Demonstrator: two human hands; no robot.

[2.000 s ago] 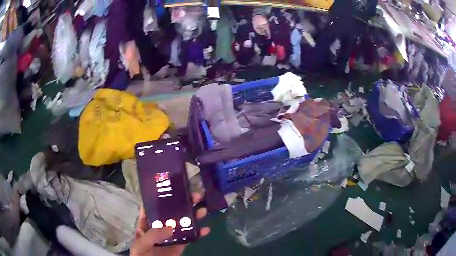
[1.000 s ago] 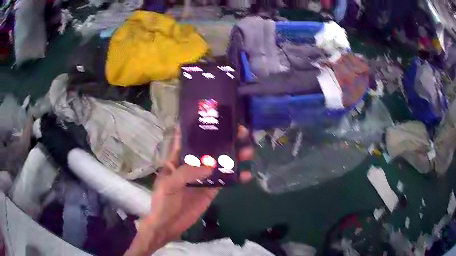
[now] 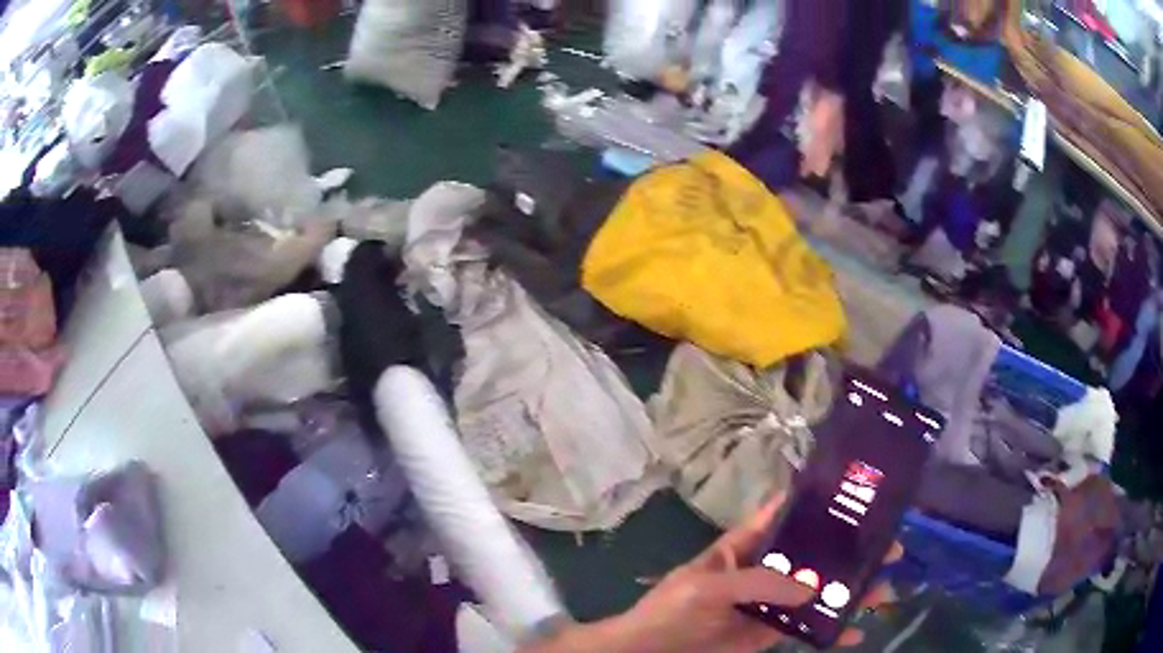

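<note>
My left hand is bare and holds a black smartphone upright but tilted, right of the bottom centre. The thumb lies over the lower screen and fingertips show at the phone's right edge. The dark screen shows a small red and white patch with round buttons below. My right hand is not in view. A pale grey table with a curved edge is at the left. On it a folded mauve piece lies with shiny clear plastic.
A yellow sack, beige sacks and white rolls lie on the green floor. A blue basket with mauve and brown cloth stands right, partly behind the phone. White bundles are at the upper left. Hanging cloth is blurred at the upper right.
The view has swung left, bringing in the table and shifting sack and basket rightward. My left hand still holds the phone, now further right and more tilted in the picture.
</note>
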